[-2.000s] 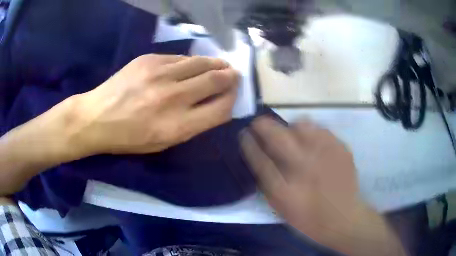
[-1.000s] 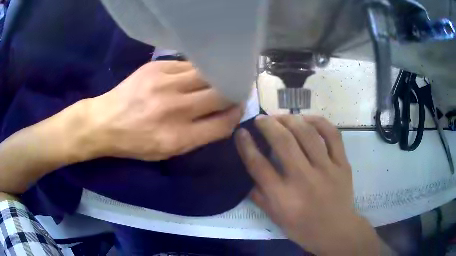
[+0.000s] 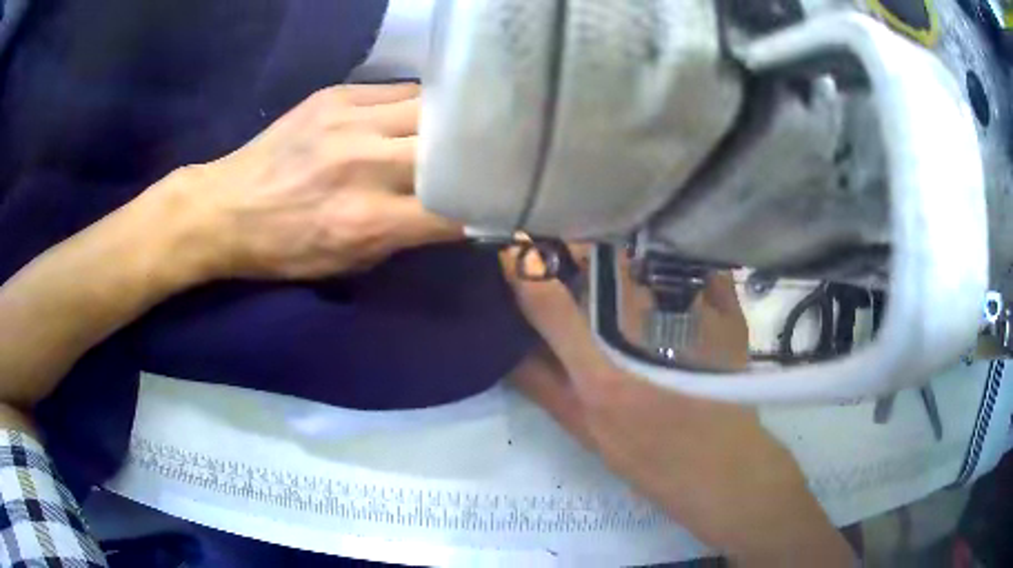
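The navy fabric panel [image 3: 367, 333] lies over the table's left part and runs up to the machine head. My left hand [image 3: 322, 194] rests palm down on it, its fingertips hidden behind the off-white sewing machine head [image 3: 589, 122]. My right hand [image 3: 655, 427] is at the panel's right edge, its fingers partly behind the head and its looped white guard. Whether the fingertips pinch cloth is hidden. A pale piece [image 3: 400, 44] shows above my left hand. The knurled roller [image 3: 671, 331] shows through the loop. The needle area is hidden.
Black-handled scissors [image 3: 828, 316] lie right of the machine bed, partly behind the guard. A thin metal tool [image 3: 931, 411] lies below them. The printed ruler scale [image 3: 411, 505] runs along the table's front edge. A checked sleeve [image 3: 39, 499] is at lower left.
The view has shifted, so the machine head appears larger and lower and covers more of both hands. More of the ruler edge shows. Both hands remain at the navy panel.
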